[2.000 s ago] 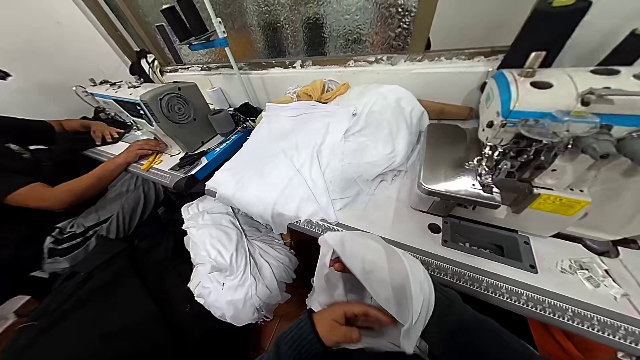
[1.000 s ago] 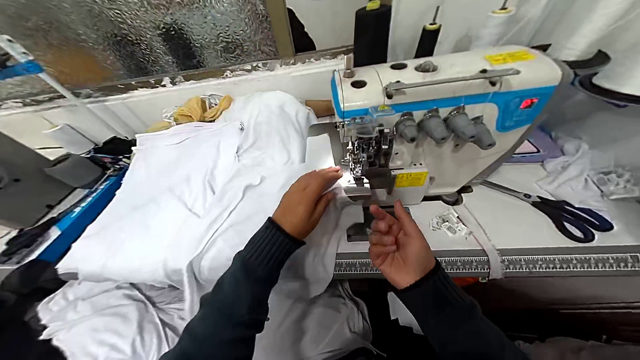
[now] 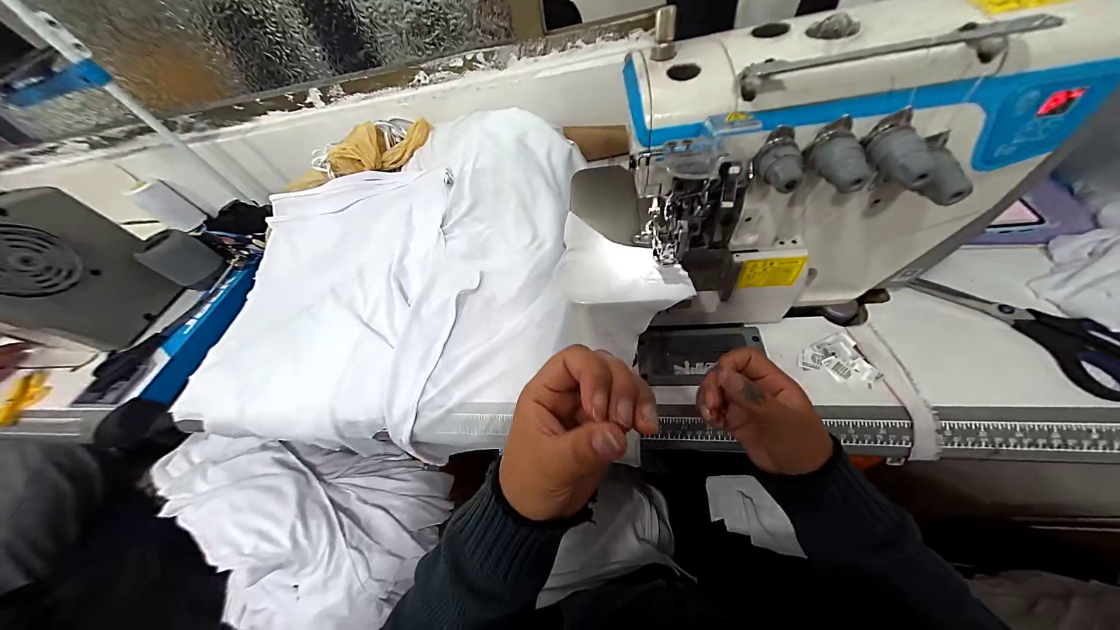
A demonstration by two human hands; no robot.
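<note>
An overlock sewing machine (image 3: 831,157) stands on the table at the right. The edge of a white knit fabric piece (image 3: 612,271) lies under its presser foot, and the fabric hangs over the table's front edge. My left hand (image 3: 573,429) hovers in front of that fabric with its fingers curled and tips near one another; no held item shows between them. To the right, my right hand (image 3: 766,407) is raised over the ruler tape (image 3: 1006,435) on the table edge, fingers bent inward. Whether it pinches something small cannot be told. A heap of white fabric (image 3: 350,306) covers the table at the left.
Small white labels (image 3: 840,359) lie right of the machine's base plate, near black-handled scissors (image 3: 1063,332). A white strip (image 3: 897,394) hangs over the edge. More white cloth (image 3: 297,525) bulges below the table. Another machine (image 3: 79,262) stands at the far left.
The view has swung right from the neighbouring worker to this machine. My left hand has drawn back from the presser foot, where it was a second ago, and the fabric edge now shows there.
</note>
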